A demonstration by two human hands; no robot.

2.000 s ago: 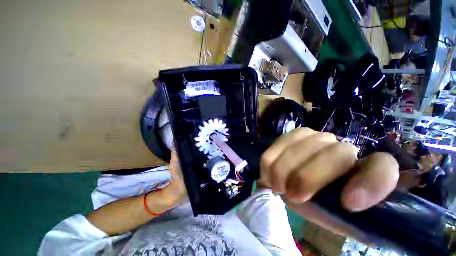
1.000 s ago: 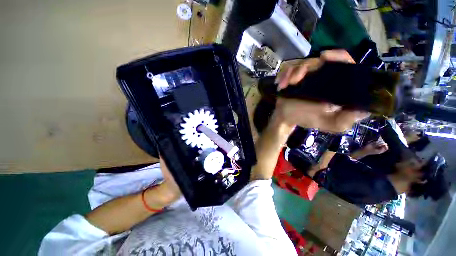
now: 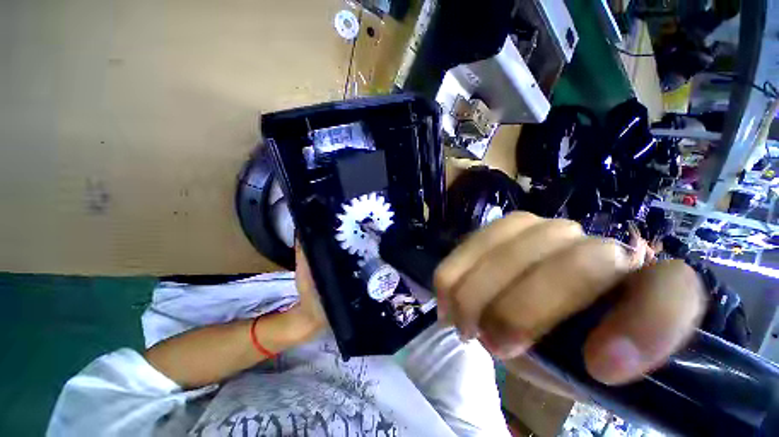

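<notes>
My left hand (image 3: 306,294) holds the black housing (image 3: 363,337) from its left side, its fingers mostly hidden behind it. The housing's open inside faces me, showing a white toothed gear (image 3: 367,224), a round silver-white motor disc (image 3: 383,282), small coloured wires and a dark flat panel (image 3: 362,172). A round black base (image 3: 254,205) shows behind the housing. My right hand (image 3: 547,290) is closed around a thick black power screwdriver (image 3: 683,375), large and close to the camera. Its dark front end reaches over the housing, beside the gear. Its exact contact point is unclear.
A silver-white metal feeder box (image 3: 504,85) stands on the tan bench (image 3: 128,154) at the upper right. A small white disc (image 3: 346,24) lies at the top. Black round units (image 3: 483,201) are right of the housing. Shelving and other dark units are further right.
My right hand and the screwdriver have come from near the feeder down to the housing, with the front end now over its inside. The housing has shifted right and looks smaller.
</notes>
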